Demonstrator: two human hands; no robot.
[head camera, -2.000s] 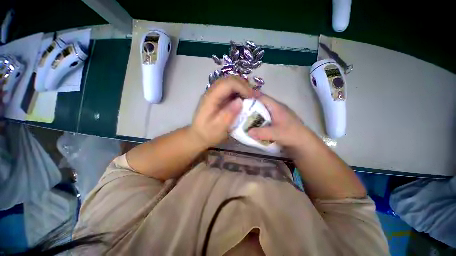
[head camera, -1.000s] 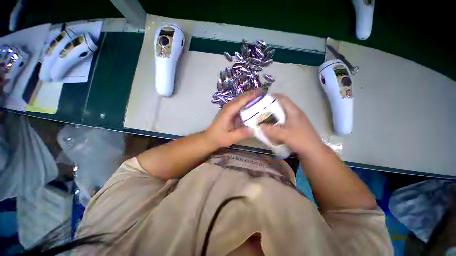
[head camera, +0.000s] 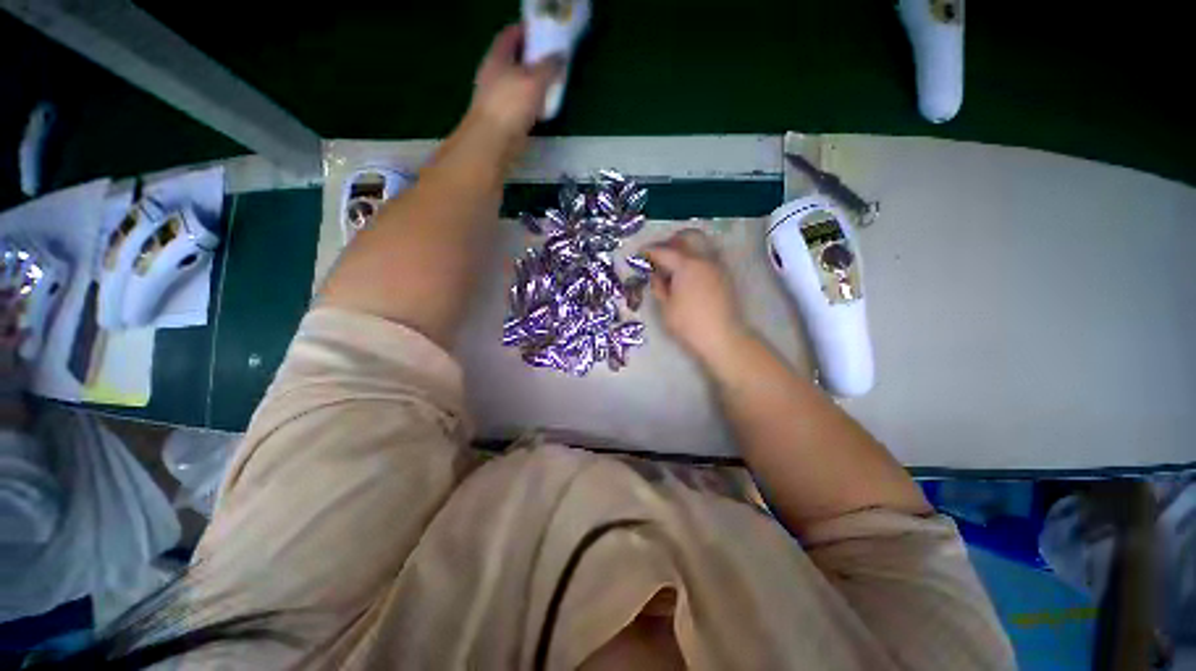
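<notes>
My left hand is stretched forward over the dark green belt, its fingers on a white device at the top edge. My right hand is at the right side of a loose pile of silver-purple oval inserts, its fingertips on one insert. One white device lies on the mat right of the pile, wide end away from me. Another device lies at the left, partly hidden by my left forearm.
A slim dark tool lies behind the right device. Another device is on the green belt. White devices lie on papers at the left, with part of a neighbour's hand. A metal post slants across upper left.
My hands have parted. My left hand has moved forward onto the belt with a white device. My right hand has moved up to the inserts, with no device in it.
</notes>
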